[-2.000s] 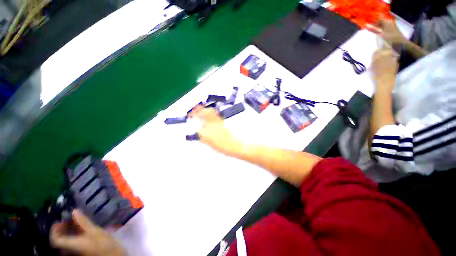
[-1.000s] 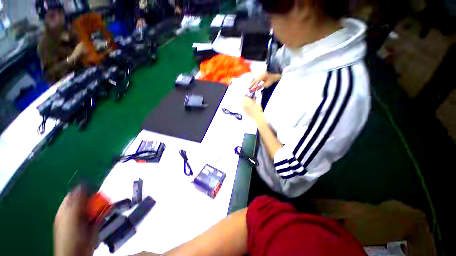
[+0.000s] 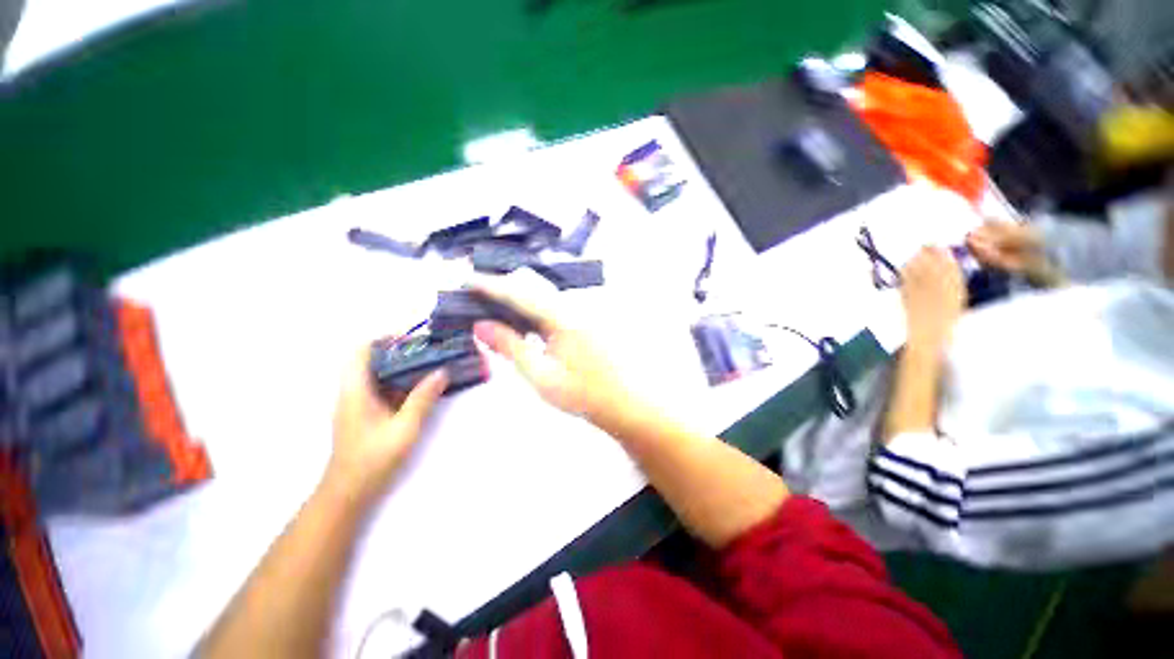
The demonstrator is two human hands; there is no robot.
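My left hand [image 3: 373, 425] holds a dark charger unit [image 3: 431, 366] with a little orange at its right end, above the white bench. My right hand [image 3: 547, 361] holds a dark housing cover [image 3: 466, 309] at the unit's upper edge; whether the two touch is blurred. Several loose dark covers [image 3: 505, 242] lie in a heap just beyond my hands. An open unit with a printed face [image 3: 730, 349] lies to the right, and another [image 3: 652, 175] lies farther back.
Stacked finished units with orange edges [image 3: 77, 386] stand at the left. The white bench [image 3: 515, 464] borders a green belt [image 3: 322, 116]. A black mat [image 3: 773, 161] holds a blurred unit. Orange material [image 3: 921, 129] and a person in a striped white sleeve [image 3: 1030, 412] are at the right.
The view has swung back down to the bench. My left hand has come into view around a unit, and my right hand now holds a cover against or close above it.
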